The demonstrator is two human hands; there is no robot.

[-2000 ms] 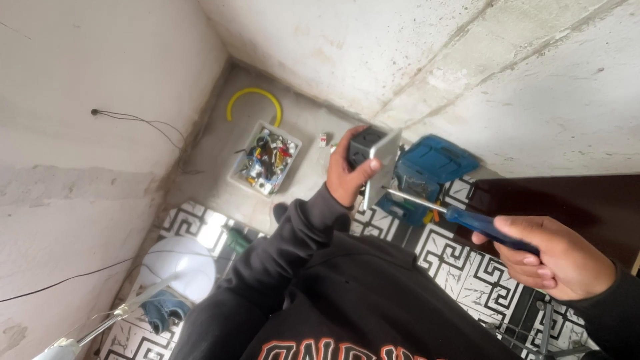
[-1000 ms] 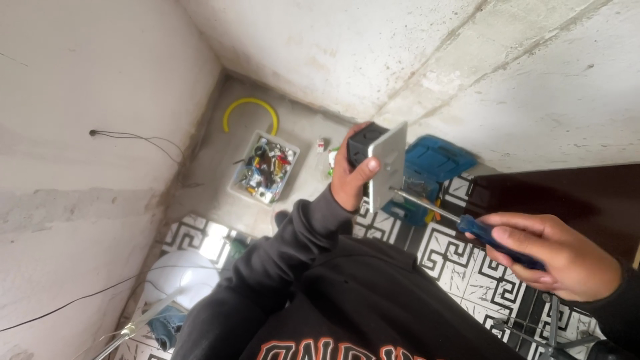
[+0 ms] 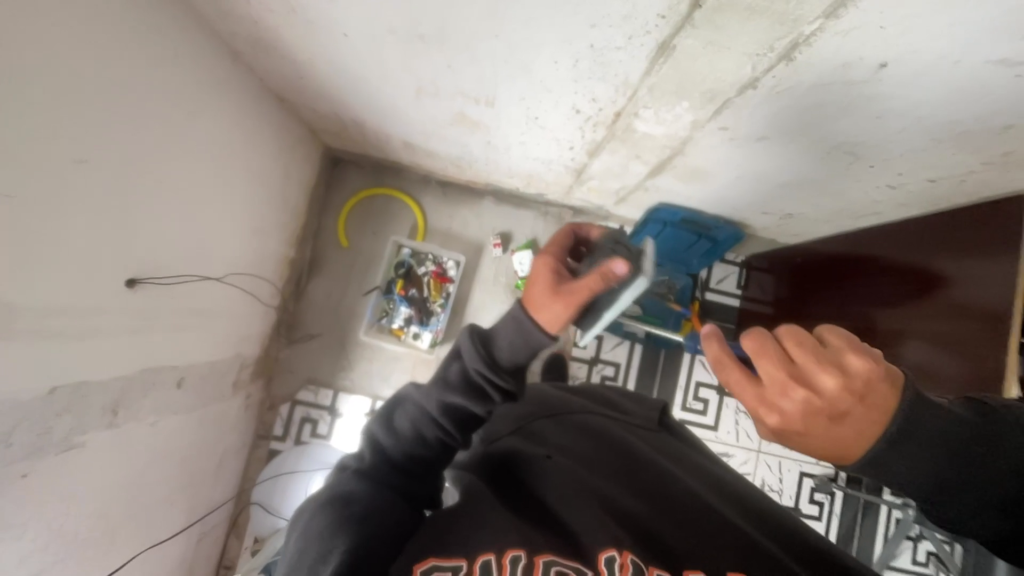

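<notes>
A dark electrical box [image 3: 604,260] with a pale cover plate [image 3: 620,300] is gripped by my left hand [image 3: 564,280], thumb across its side. The plate faces right and is tilted and blurred. My right hand [image 3: 808,384] is closed around the blue handle of a screwdriver [image 3: 652,329]; most of the handle is hidden by the fingers. Its metal shaft points left toward the lower part of the plate. Whether the tip touches the plate cannot be told.
On the floor below stand a clear plastic bin [image 3: 370,320] of small mixed parts, a yellow hose piece [image 3: 382,192], a green-and-white packet [image 3: 522,262] and an open blue toolbox [image 3: 690,232]. Wires [image 3: 200,278] stick out of the left wall. A dark brown panel [image 3: 896,296] is at right.
The box and plate have turned in my left hand, so the plate's face shows less. My right hand has rolled over, knuckles now up, still holding the screwdriver.
</notes>
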